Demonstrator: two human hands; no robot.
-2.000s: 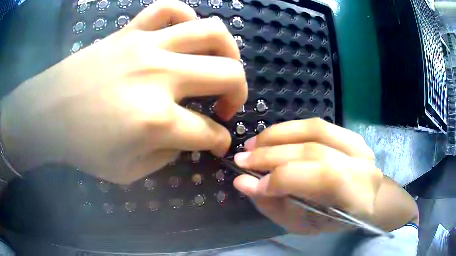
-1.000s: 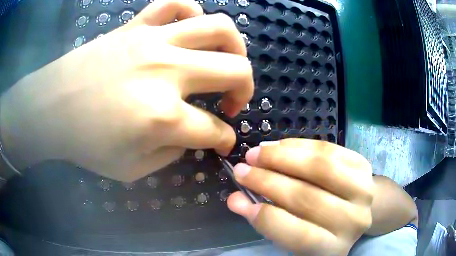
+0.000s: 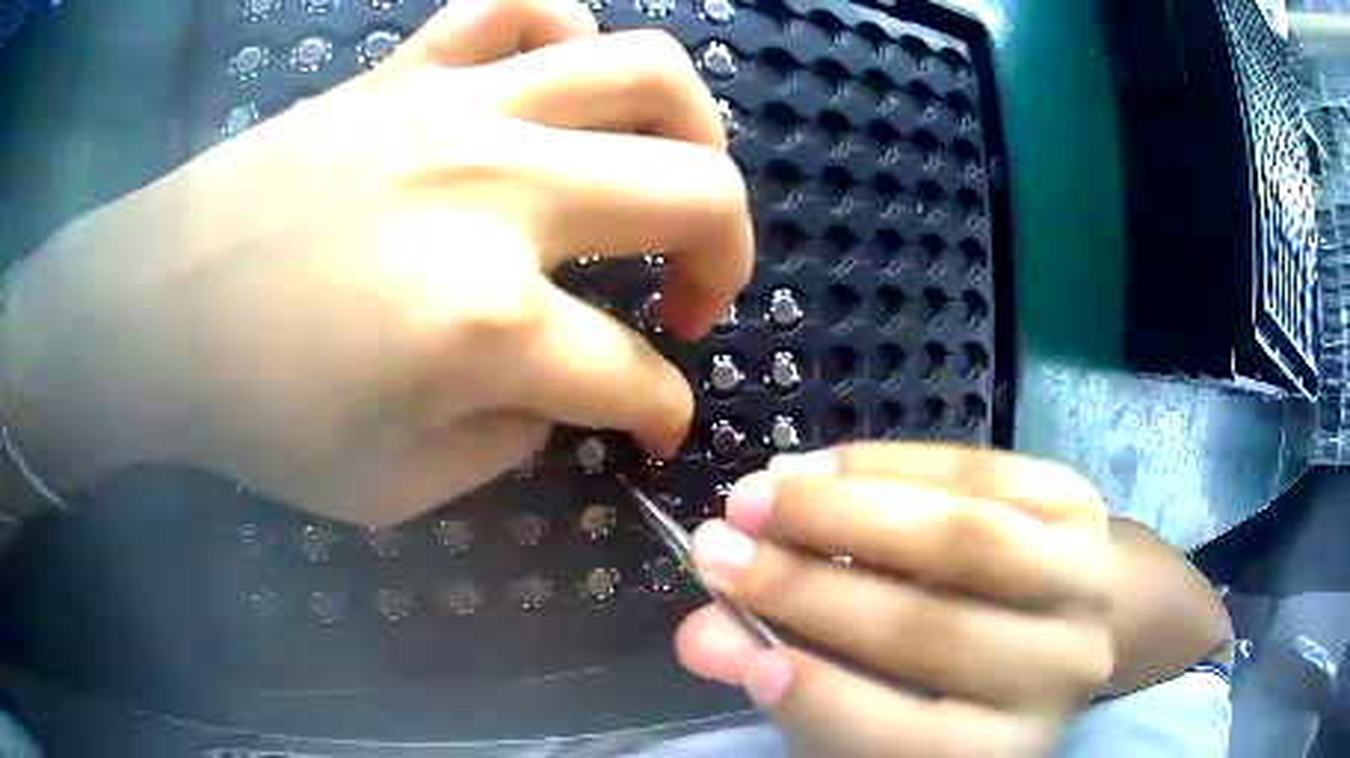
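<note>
My left hand (image 3: 430, 267) lies over the black pocket tray (image 3: 888, 193), fingers curled, with thumb and index fingertips down at the pockets; whether they pinch a component cannot be told. My right hand (image 3: 918, 578) holds the slim metal tweezers (image 3: 684, 551), their fine point in the tray just below my left fingertip. Small round silver components (image 3: 785, 310) sit in pockets around both hands. Pockets in the columns at the tray's right are empty. My left hand hides the middle of the tray.
A tall black stack of trays (image 3: 1199, 193) stands at the right. A green mat (image 3: 1059, 193) shows between it and the working tray. Clear plastic (image 3: 1332, 282) is at the far right edge. A dark round shape (image 3: 119, 607) is at the lower left.
My right hand has moved down from the pockets, and the tweezers now point more steeply up to the left. More components show right of my left fingertips. My left hand has barely moved.
</note>
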